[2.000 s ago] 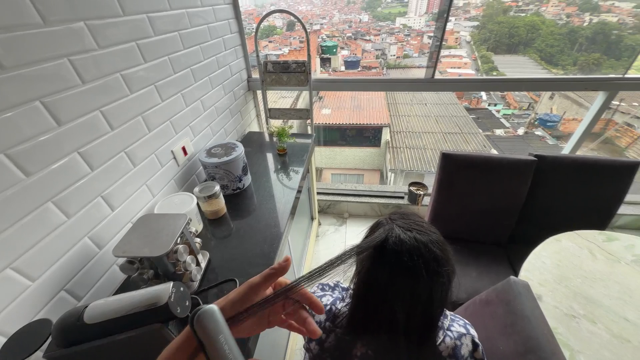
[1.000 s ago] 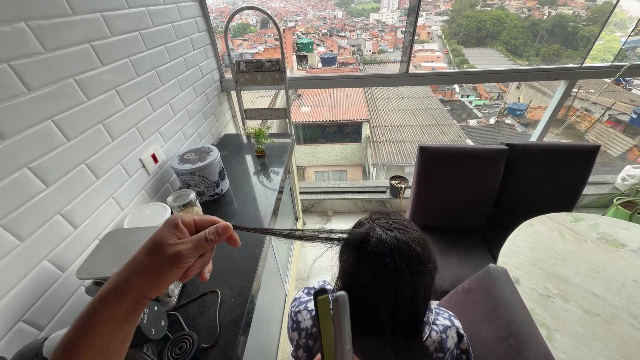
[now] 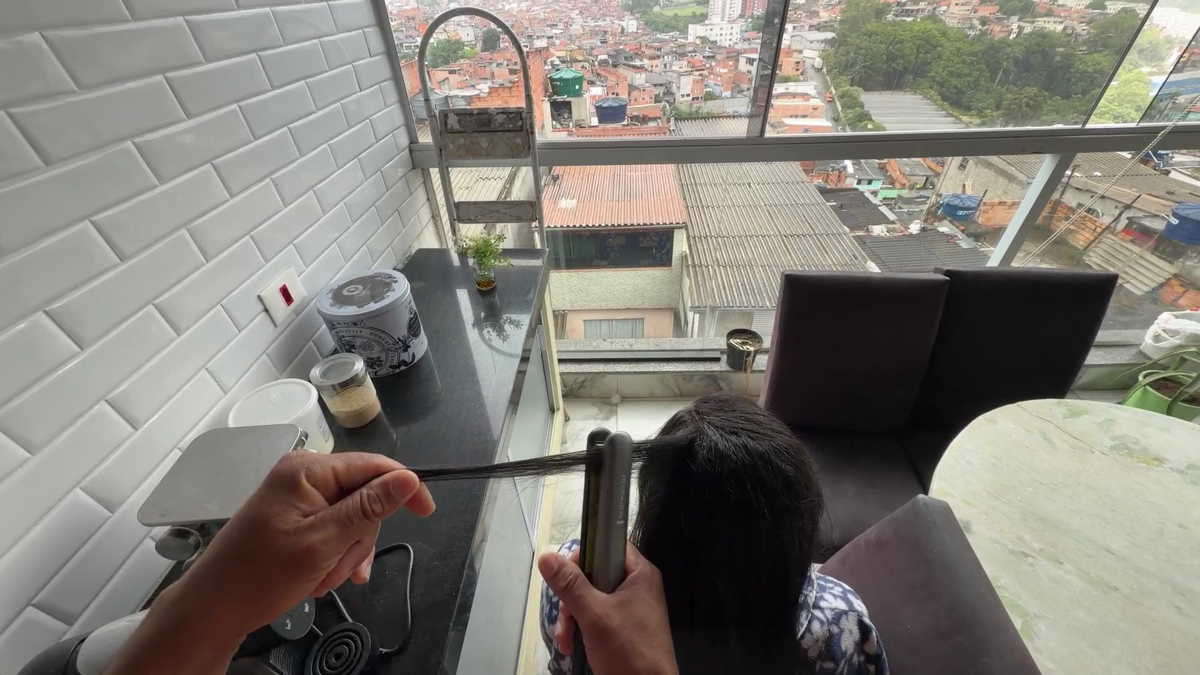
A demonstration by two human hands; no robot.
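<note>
A hair straightener (image 3: pixel 614 506) stands nearly upright in my right hand (image 3: pixel 619 609), its plates around a thin strand of dark hair (image 3: pixel 511 466) close to the head. My left hand (image 3: pixel 323 525) pinches the far end of that strand between thumb and fingers and holds it out to the left, roughly level. The strand comes from the long dark hair (image 3: pixel 727 525) of a seated person in a blue and white patterned top (image 3: pixel 839 623), seen from behind. Whether the plates press fully together is hard to tell.
Left, a black counter (image 3: pixel 459 375) holds a round tin (image 3: pixel 372 322), a glass jar (image 3: pixel 345 389), a white tub (image 3: pixel 281 412), a small plant (image 3: pixel 485 258) and a coiled cord (image 3: pixel 342 647). Dark chairs (image 3: pixel 853 347) and a marble table (image 3: pixel 1078 525) stand right; a stepladder (image 3: pixel 483 131) leans behind.
One second ago the straightener was lower, in front of the hair; now it is raised around the strand. Two seconds ago the strand slanted down to the left; it is now nearly level.
</note>
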